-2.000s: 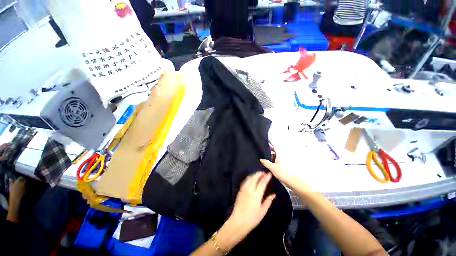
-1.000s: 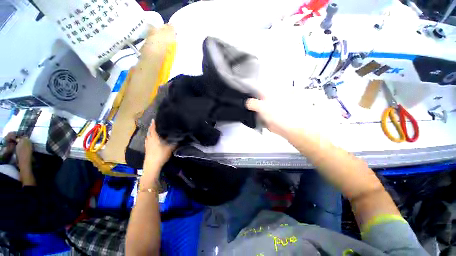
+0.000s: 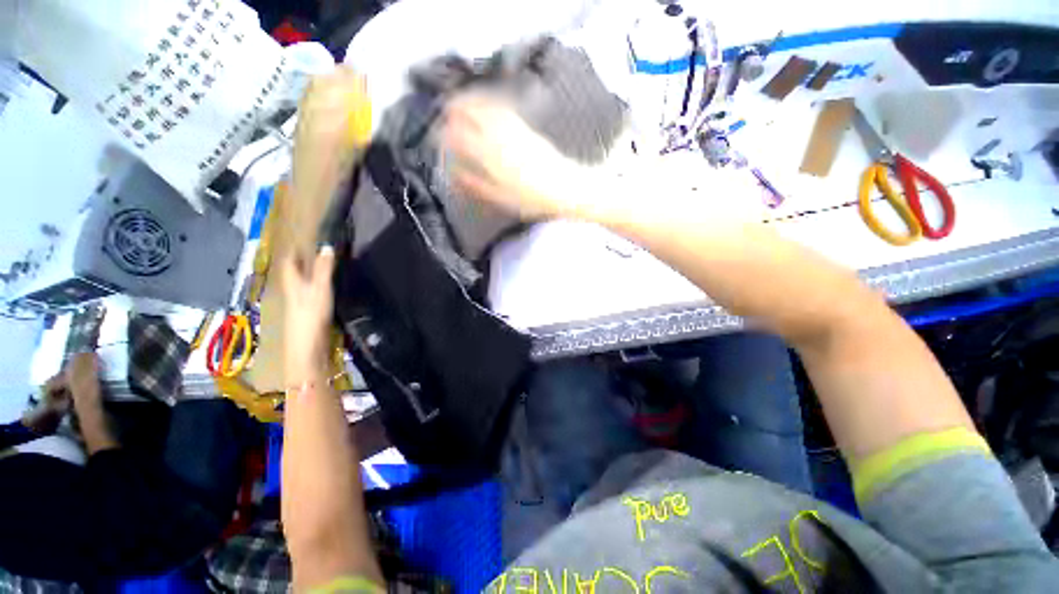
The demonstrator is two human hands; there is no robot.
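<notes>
The black garment panel [image 3: 424,313] hangs over the table's front edge left of centre, with a bracket-shaped stitched mark and small light spots on its lower part. Grey checked cloth [image 3: 569,99] lies bunched and blurred at its upper end. My right hand [image 3: 494,151] is on the grey cloth, blurred; whether its fingers grip it is unclear. My left hand [image 3: 308,296] is at the panel's left edge, over the tan board [image 3: 273,337]; its fingertips are blurred, so its grip cannot be seen.
The sewing machine [image 3: 697,93] stands at the back right. Red-and-yellow scissors [image 3: 906,197] and a tan card [image 3: 827,137] lie right. A second pair of scissors [image 3: 230,346] lies left of the board. A neighbour's hands [image 3: 79,389] and checked cloth [image 3: 157,354] are far left.
The bunched garment has been spread out, its black part now hanging down towards my lap. My right hand has moved left and up onto the grey cloth; my left hand has moved slightly left.
</notes>
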